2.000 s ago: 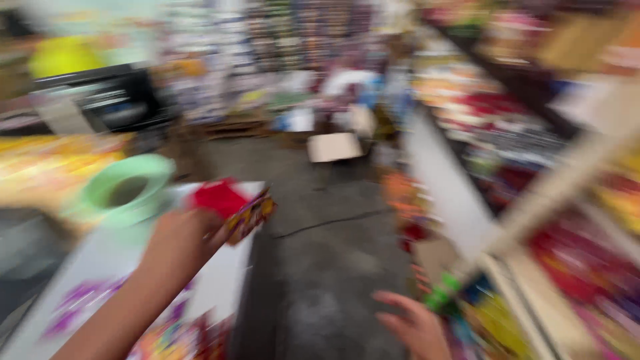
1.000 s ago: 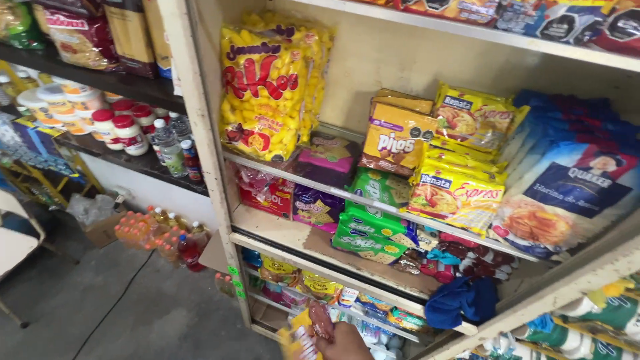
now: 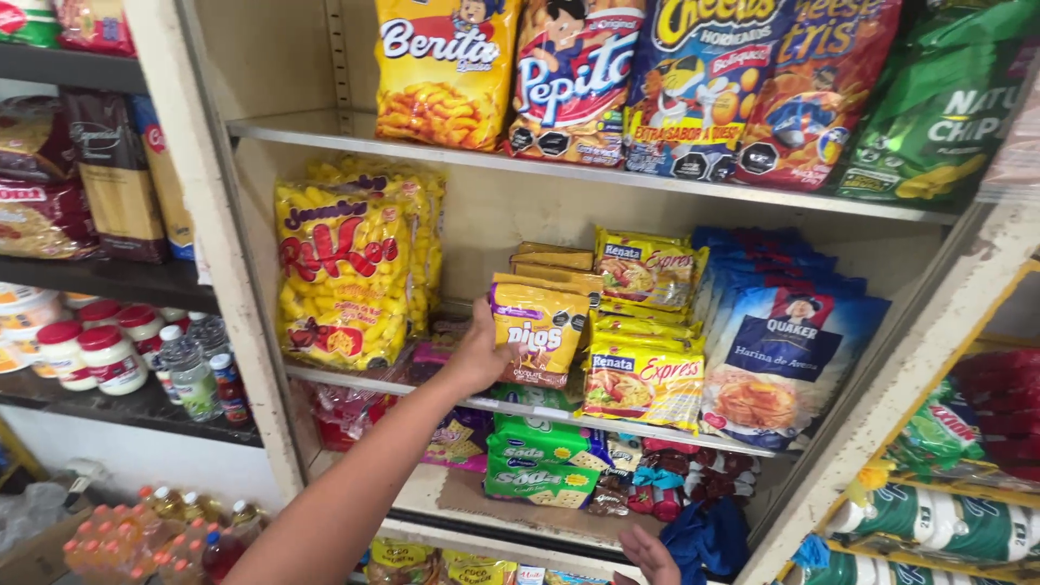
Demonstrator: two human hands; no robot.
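My left hand (image 3: 485, 345) reaches to the middle shelf (image 3: 520, 412) and grips the left edge of a brown-and-yellow Pilos snack pouch (image 3: 540, 329), thumb across its front. More such pouches (image 3: 556, 264) stand behind it. Yellow Renata Express noodle packets (image 3: 644, 378) are stacked just to its right, and yellow RiKoo puff bags (image 3: 345, 276) stand to its left. Low at the bottom edge, my right hand (image 3: 647, 556) is partly in view, fingers apart and holding nothing, near a crumpled blue cloth (image 3: 707, 540).
Blue Quaker oat flour bags (image 3: 788, 366) fill the shelf's right part. Snack bags (image 3: 577, 81) line the shelf above. Green soda cracker packs (image 3: 540, 475) lie below. Jars (image 3: 110, 357) stand on a dark shelf at left, bottled drinks (image 3: 122, 544) on the floor. A worn metal upright (image 3: 902, 390) stands at right.
The view has swung from a walkway and table to the shelves. My left hand is now on the pouch on the middle shelf; one second ago no hand was there.
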